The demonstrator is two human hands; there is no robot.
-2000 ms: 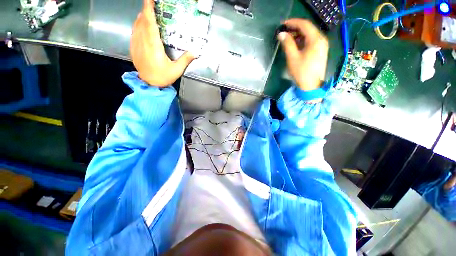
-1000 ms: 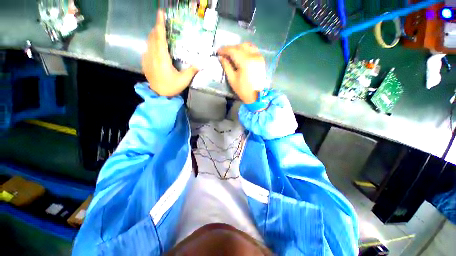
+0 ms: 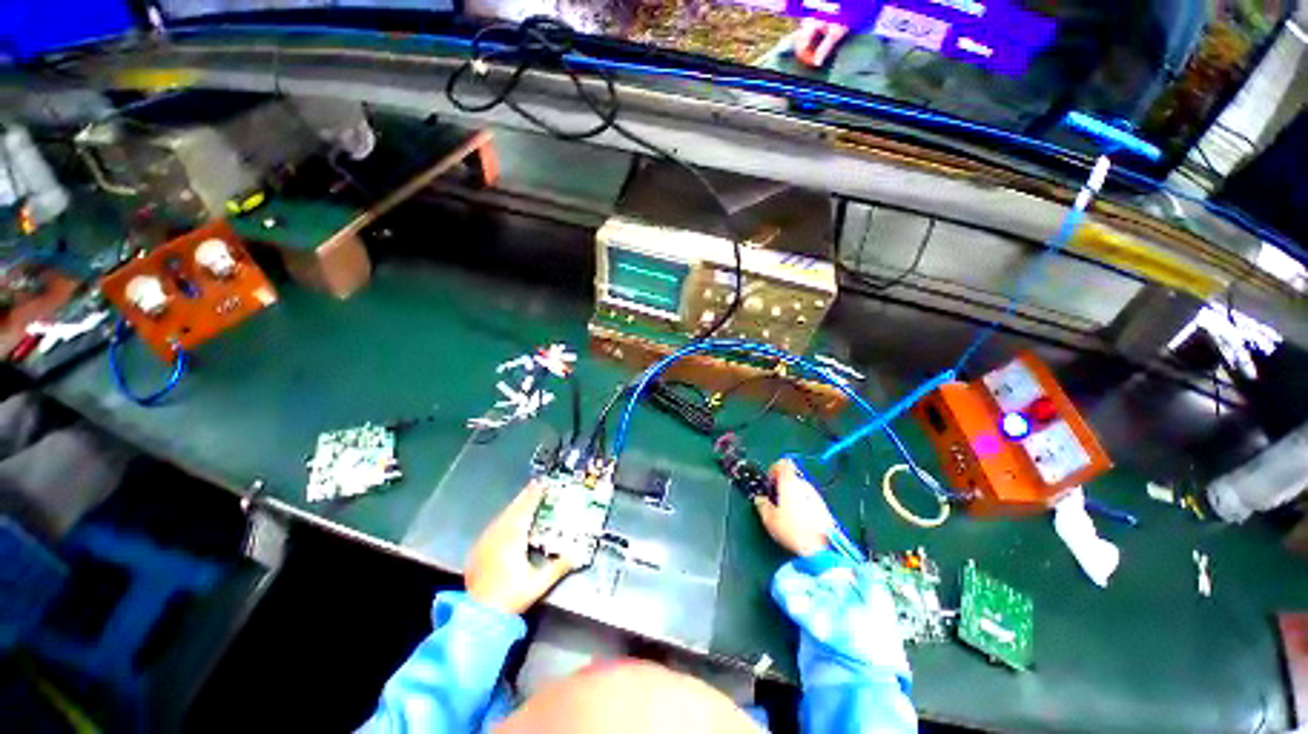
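A green-and-white circuit board (image 3: 570, 519) lies on a pale sheet (image 3: 674, 568), with black and blue cables at its far edge. My left hand (image 3: 505, 556) holds the board's left and near edges. My right hand (image 3: 798, 513) is around the near end of a black remote control (image 3: 740, 466), to the right of the sheet; my fingers hide that end. A small black plug (image 3: 631, 548) lies at the board's right side. A flat black box (image 3: 646, 488) is beside the board.
An oscilloscope (image 3: 713, 275) stands behind. Orange test boxes are at right (image 3: 1016, 435) and left (image 3: 188, 288). Other boards lie left (image 3: 352, 462) and right (image 3: 996, 617). A tape ring (image 3: 915, 495) and white cloth (image 3: 1084, 536) are at right. A blue cable (image 3: 746, 349) arches over the bench.
The view has tilted up to the bench and screens. My right hand has moved from beside the board rightward onto the remote. My left hand stays at the board.
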